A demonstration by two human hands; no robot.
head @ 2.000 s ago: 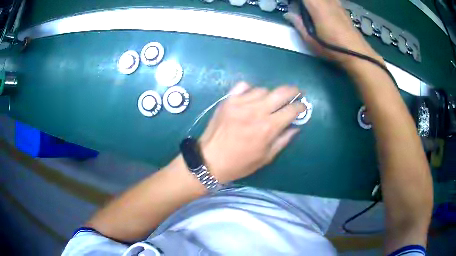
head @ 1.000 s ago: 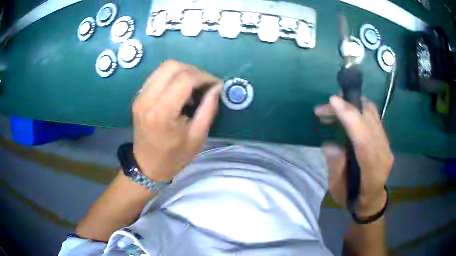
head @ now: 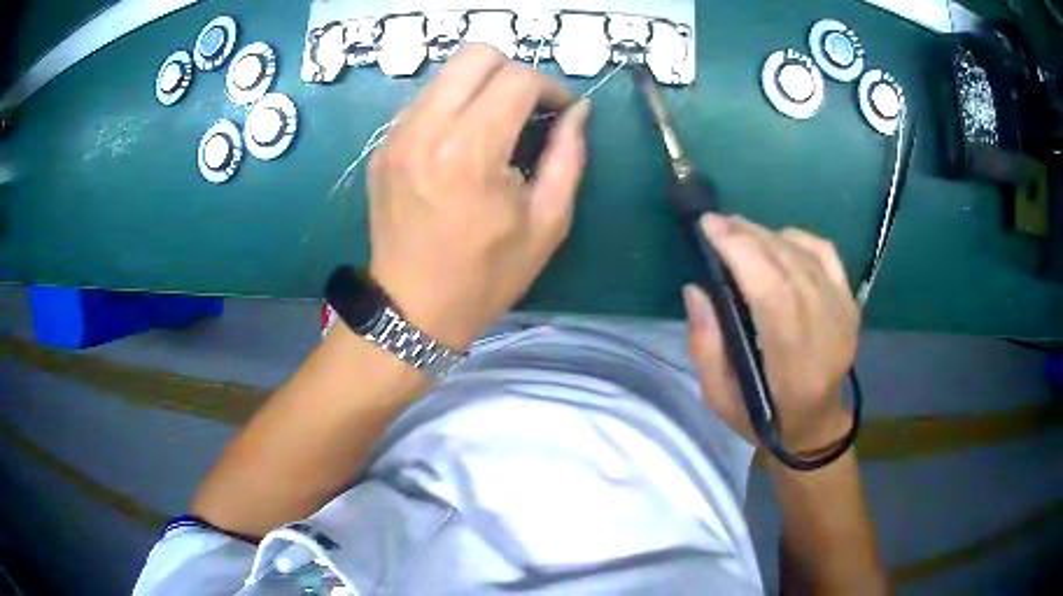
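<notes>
My right hand [head: 781, 314] grips the black handle of a soldering iron [head: 725, 305], its tip at the right part of a silver metal strip [head: 406, 44] with round cut-outs. My left hand [head: 472, 186] holds solder wire [head: 603, 82], whose end reaches the strip beside the iron tip. A loose wire end trails left of this hand. A small dark object [head: 532, 144] shows in the left palm, mostly hidden by fingers. Tweezers [head: 893, 204] lie along the right side, their lower end near my right hand; whether the hand touches them is unclear.
Several round disc parts [head: 272, 125] lie at the left of the green mat [head: 629, 262]. Three more discs [head: 794, 84] lie at the right. A black stand with shiny contents [head: 981, 111] is at the far right. A blue bin [head: 117, 317] is below the left bench edge.
My left hand has moved right and up towards the strip with the wire. The iron has swung left to the strip. The single disc from the middle now shows no more there.
</notes>
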